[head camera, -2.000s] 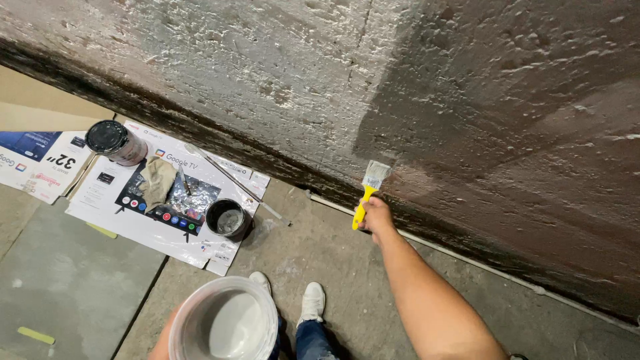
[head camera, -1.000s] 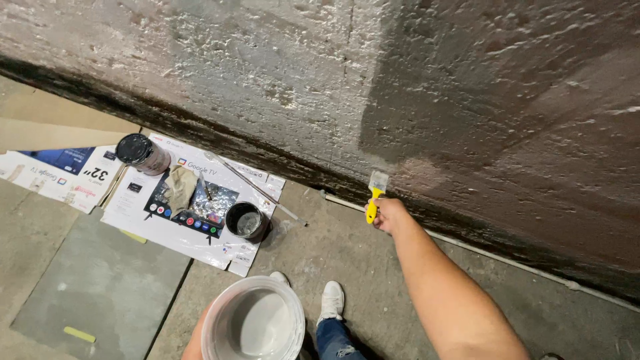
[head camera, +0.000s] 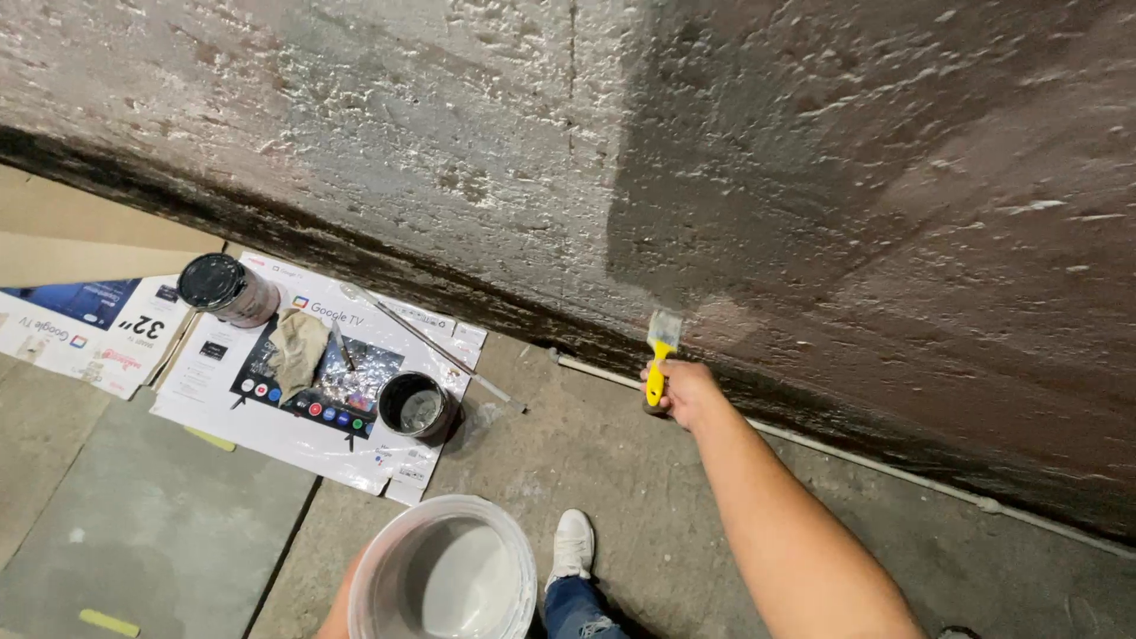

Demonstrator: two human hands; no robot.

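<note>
My right hand (head camera: 690, 390) is closed on the yellow handle of a paintbrush (head camera: 658, 355). The brush's pale bristles point up at the lower part of a rough, pitted wall (head camera: 497, 160); whether they touch it I cannot tell. The wall is patchy grey, dark and brownish. At the bottom of the view, a translucent plastic bucket (head camera: 368, 568) with whitish-grey liquid (head camera: 466, 577) in it is held up beside my left arm (head camera: 342, 599). The fingers of my left hand are hidden by the bucket.
Flattened printed cardboard (head camera: 213, 404) on the concrete floor carries a dark-lidded can (head camera: 248, 297), a cloth (head camera: 297, 351), a small brush (head camera: 343, 348), a thin rod (head camera: 435, 346) and an open black pot (head camera: 415, 406). A grey board (head camera: 160, 506) lies nearby. A pipe (head camera: 887, 475) runs along the wall's foot.
My right hand still grips the brush, whose bristles stay near the wall's lower edge. The bucket remains low in view. The view has shifted a little.
</note>
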